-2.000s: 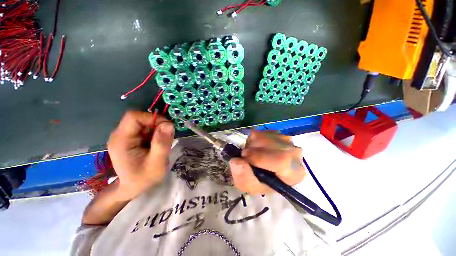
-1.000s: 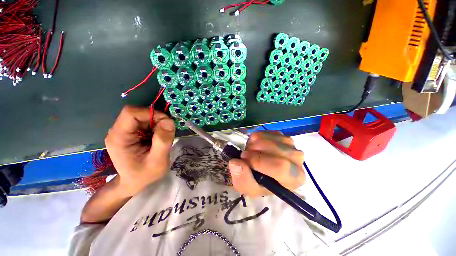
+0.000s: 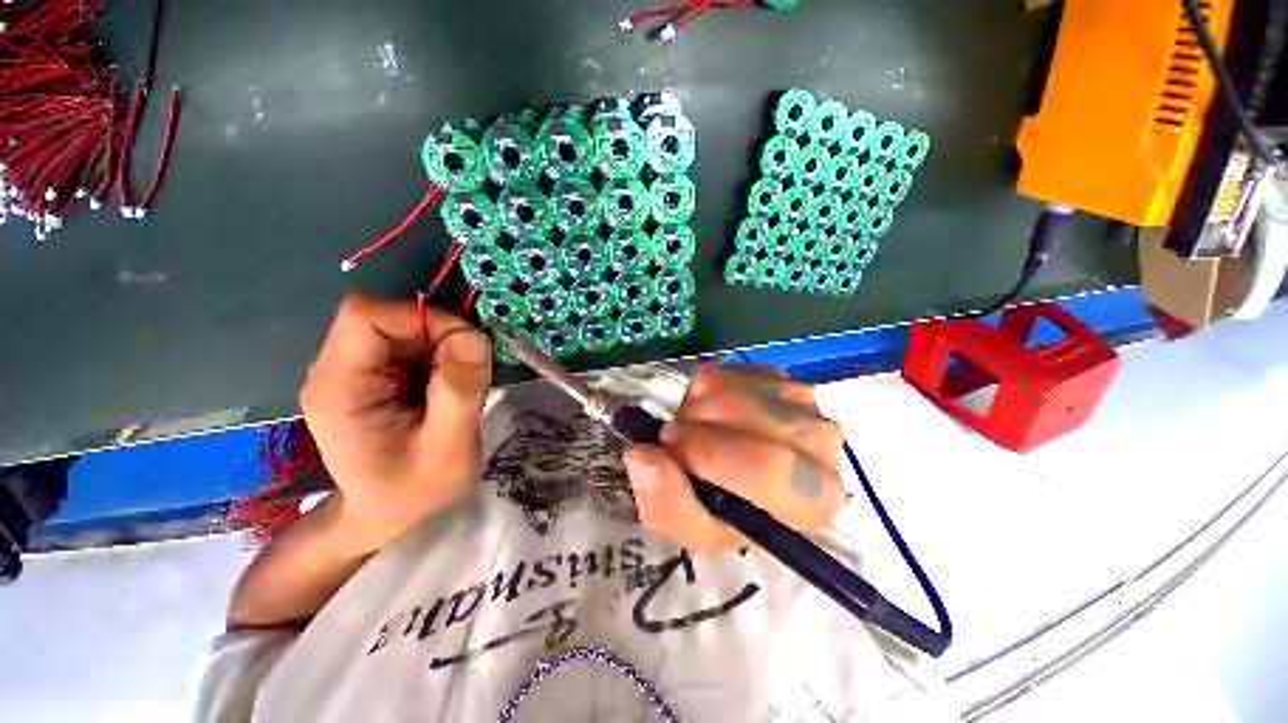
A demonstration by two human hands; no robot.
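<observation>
A green PCB panel (image 3: 572, 226) of joined small rings lies on the dark green mat in front of me, with a few short red leads at its left edge. My left hand (image 3: 396, 403) is at the panel's lower left corner, its thumb and finger pinching red connector leads (image 3: 421, 328). My right hand (image 3: 742, 459) holds the black soldering iron (image 3: 777, 537) like a pen. The iron's tip is at the panel's lower left corner, close to my left fingertips. Whether the tip touches a wire is too small to tell.
A bare PCB panel (image 3: 825, 194) lies to the right. A pile of red leads (image 3: 57, 120) is at far left. An orange solder station (image 3: 1109, 113) and a cardboard box (image 3: 1187, 280) stand at right. A red plastic stool (image 3: 1038, 381) is beside the blue bench edge (image 3: 141, 487).
My right hand and the iron have shifted slightly left, the tip moving closer to my left fingertips. My left hand has closed in on the panel corner; the panels have barely moved.
</observation>
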